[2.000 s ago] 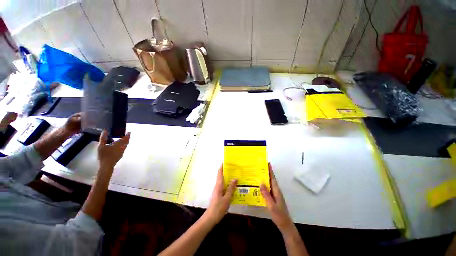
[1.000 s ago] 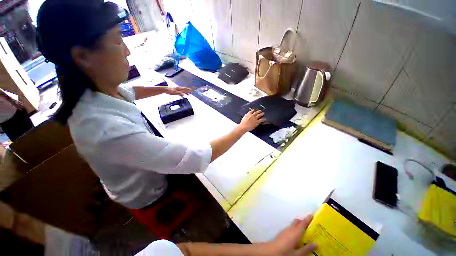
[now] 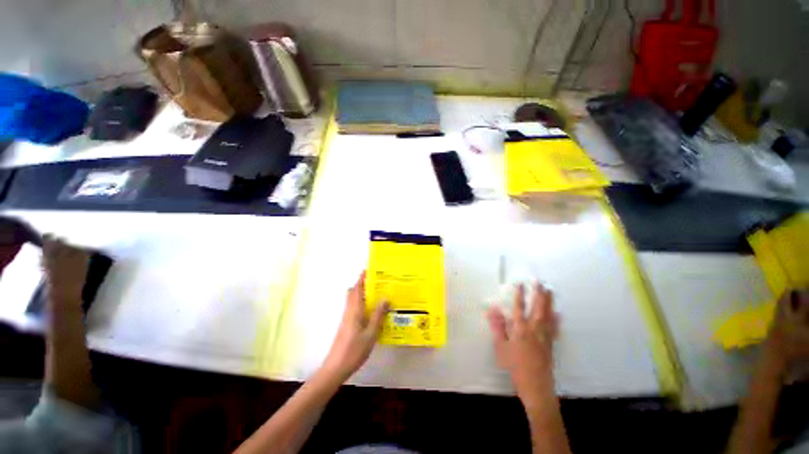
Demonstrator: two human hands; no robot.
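A yellow printed carton (image 3: 410, 284) with a black top band lies or is held just over the white table in front of me, its text side up. My left hand (image 3: 357, 324) grips its left edge, thumb on the face. My right hand (image 3: 527, 335) is to the right of the carton, apart from it, fingers spread over the table and slightly blurred. I cannot tell if anything lies under my right palm.
A phone (image 3: 451, 177) and stacked yellow cartons (image 3: 552, 165) lie further back. A blue-grey book (image 3: 388, 107) is near the wall. Black flat boxes (image 3: 239, 152) are at left, a dark plastic bag (image 3: 646, 142) at right. Neighbours' hands are at both sides.
My view has swung back right from the left neighbour. Compared with the oldest frame, my right hand has left the carton and moved right, over where the white slip lay.
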